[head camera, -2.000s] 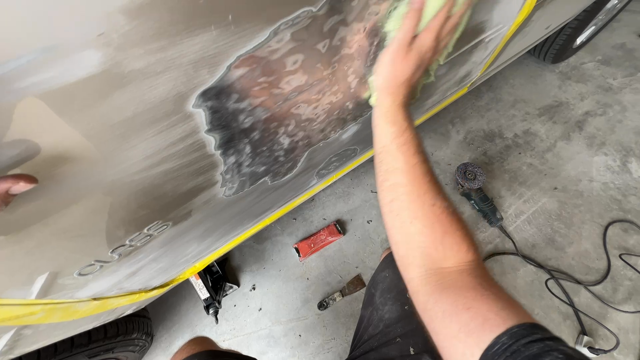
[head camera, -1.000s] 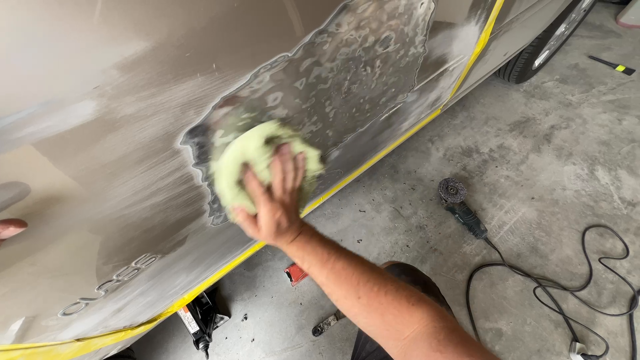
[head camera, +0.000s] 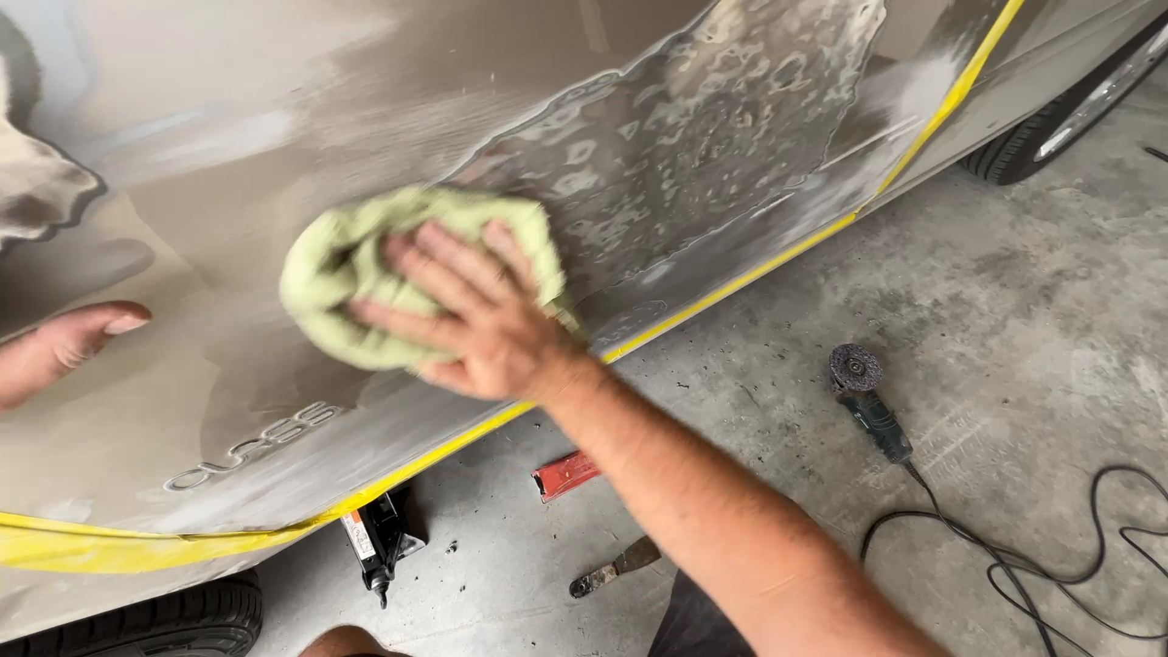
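Note:
My right hand (head camera: 465, 310) presses a pale green cloth (head camera: 338, 274) flat against the car's side panel (head camera: 228, 210), fingers spread and slightly blurred. The cloth lies at the left edge of a stripped, wavy patch (head camera: 666, 155) that shows bare, mottled metal. Around the patch the paint is sanded and dull. Of my left hand (head camera: 68, 351), only one finger or thumb shows at the left edge, beside the panel; the rest is out of frame. Yellow masking tape (head camera: 730, 287) runs along the panel's lower edge. Raised lettering (head camera: 251, 447) sits low on the panel.
An angle grinder (head camera: 876, 424) with a round disc lies on the concrete floor, its cord (head camera: 1004, 557) looped at the right. Below the car are a black jack (head camera: 379, 538), a red tool or block (head camera: 566, 474) and a scraper (head camera: 616, 566). Tires (head camera: 1013, 146) show at right and lower left.
My right hand and the cloth have moved from the patch's right side, across it, to its left edge. The view has shifted a little, and more of my left finger shows.

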